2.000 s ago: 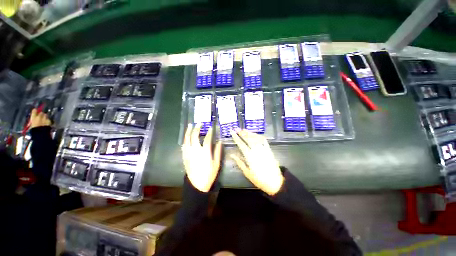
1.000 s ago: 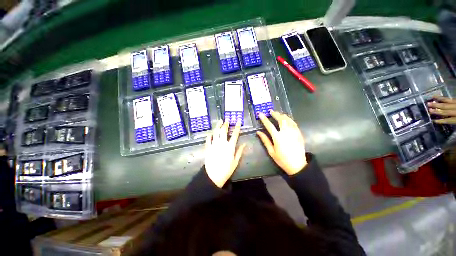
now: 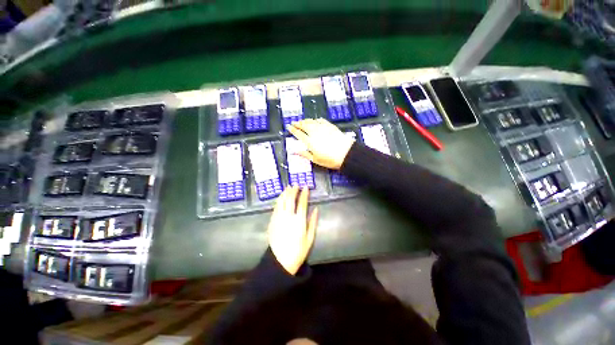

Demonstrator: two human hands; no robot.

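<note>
A clear plastic tray (image 3: 202,176) holds two rows of blue keypad phones, most with white lit displays. My left hand (image 3: 290,226) is at the tray's front edge, its fingertips at the lower keys of the middle front-row phone (image 3: 301,172). My right hand (image 3: 325,143) reaches over the tray, its fingertips at the lower keys of the middle back-row phone (image 3: 291,104). Neither hand grasps a phone; the fingers are apart. My right hand and sleeve cover parts of the front-row phones on the right.
Right of the tray lie a red pen (image 3: 419,128), a single keypad phone (image 3: 421,106) with a dark display and a smartphone (image 3: 452,103). Side trays of dark phones stand left (image 3: 154,202) and right (image 3: 510,158). A cardboard box (image 3: 135,317) is below the bench at left.
My right hand has moved from the right front-row phone up to the middle back-row phone. My left hand has moved left to the middle front-row phone. Two back-row displays look darker.
</note>
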